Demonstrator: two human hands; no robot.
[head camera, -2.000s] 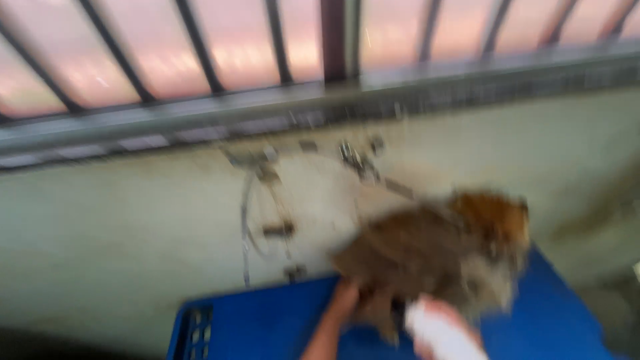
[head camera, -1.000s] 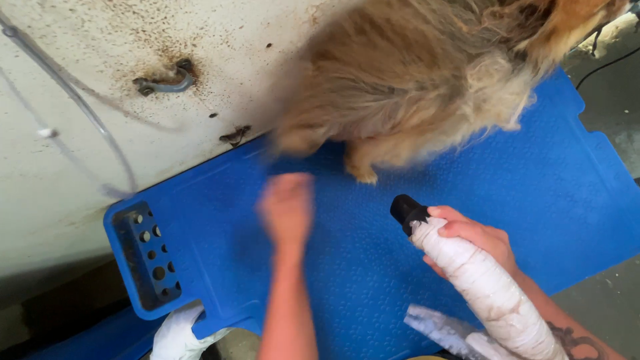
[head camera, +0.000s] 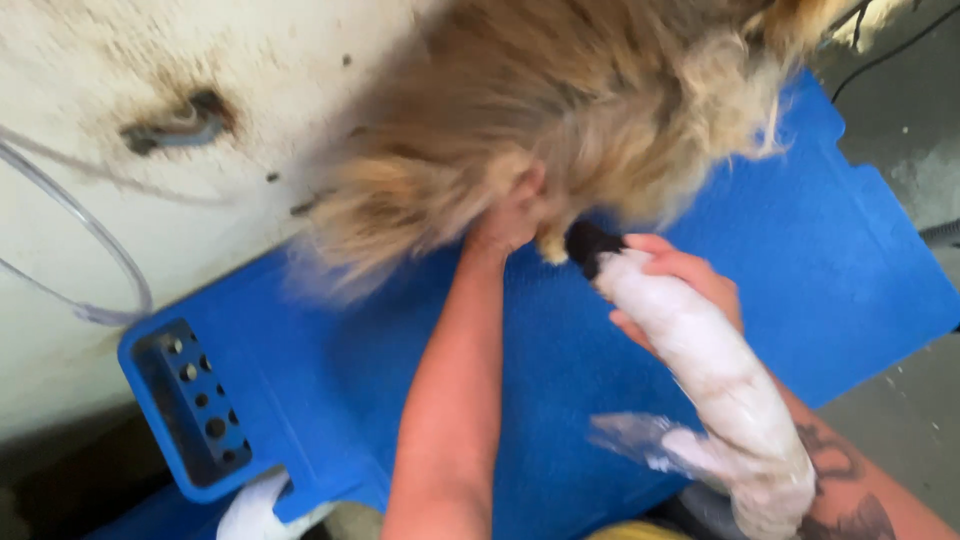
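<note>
A long-haired tan and brown dog (head camera: 540, 97) stands on a blue plastic table (head camera: 570, 330), its head out of view at the upper right. My left hand (head camera: 514, 214) is at the dog's hindquarters, its fingers partly buried in the fur near a hind leg, so whether it grips is hidden. In my right hand (head camera: 682, 277) is a hose (head camera: 697, 345) wrapped in white material, with a black nozzle (head camera: 592, 244) pointing at the dog's lower leg.
A holed tray (head camera: 199, 401) is built into the table's left end. On the stained wall beside it are a metal fitting (head camera: 180, 127) and a clear tube (head camera: 94, 225). A black cable (head camera: 892, 52) runs at the upper right.
My left hand has moved up from over the table to the dog's hindquarters. The nozzle in my right hand is now close to the dog's leg.
</note>
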